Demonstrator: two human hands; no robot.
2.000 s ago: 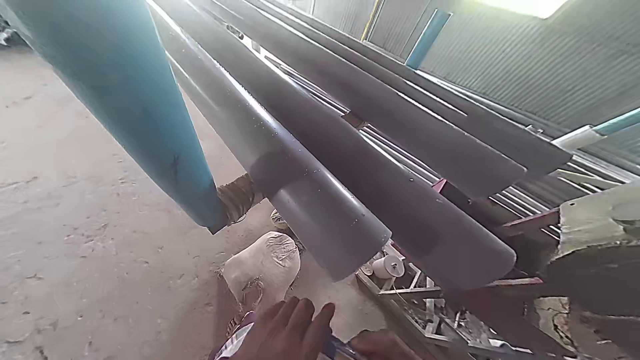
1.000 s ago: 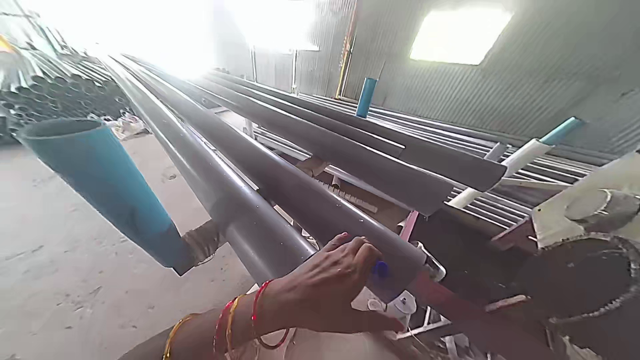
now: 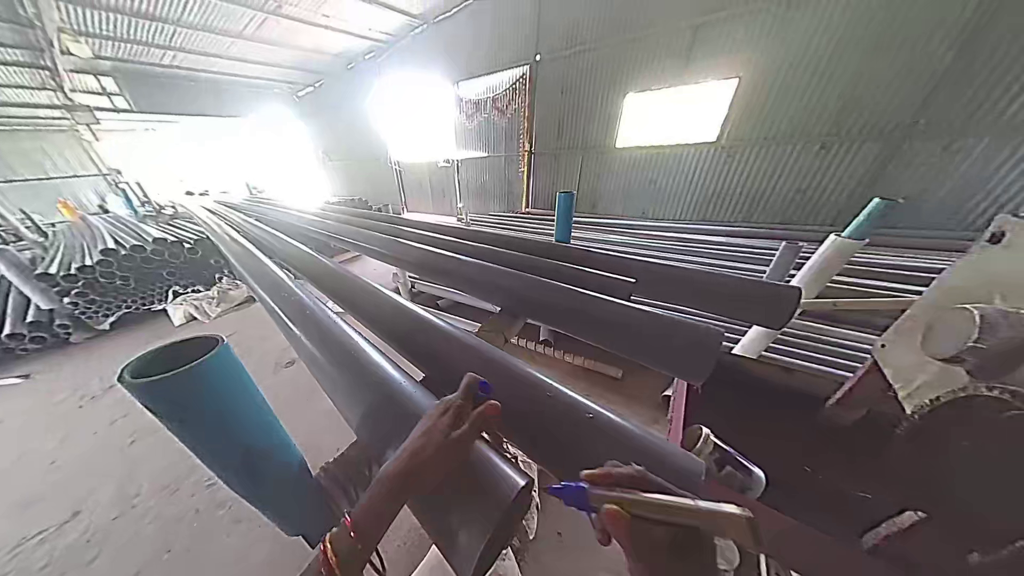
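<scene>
My left hand (image 3: 444,432), with red and orange bangles at the wrist, lies over the near end of a dark grey plastic pipe (image 3: 368,384). A small blue cap (image 3: 483,388) shows between its fingers. To the right, my right hand (image 3: 648,520) is closed around a marker pen (image 3: 672,508) with a light barrel, its blue tip end pointing left toward the pipe's open end. Another dark grey pipe (image 3: 512,384) runs alongside, behind both hands. The palm of my right hand is hidden by the marker.
A blue pipe post (image 3: 224,432) slants up at the left. More grey pipes (image 3: 560,296) lie on the rack beyond, with a short blue post (image 3: 565,216) among them. Stacked pipes (image 3: 120,264) stand far left. A white bucket (image 3: 724,464) is at the right, near a machine part (image 3: 944,328).
The view has swung up. My left hand has moved onto the nearest pipe's end, with the blue cap in its fingers. My right hand now shows the marker with its blue tip end bare.
</scene>
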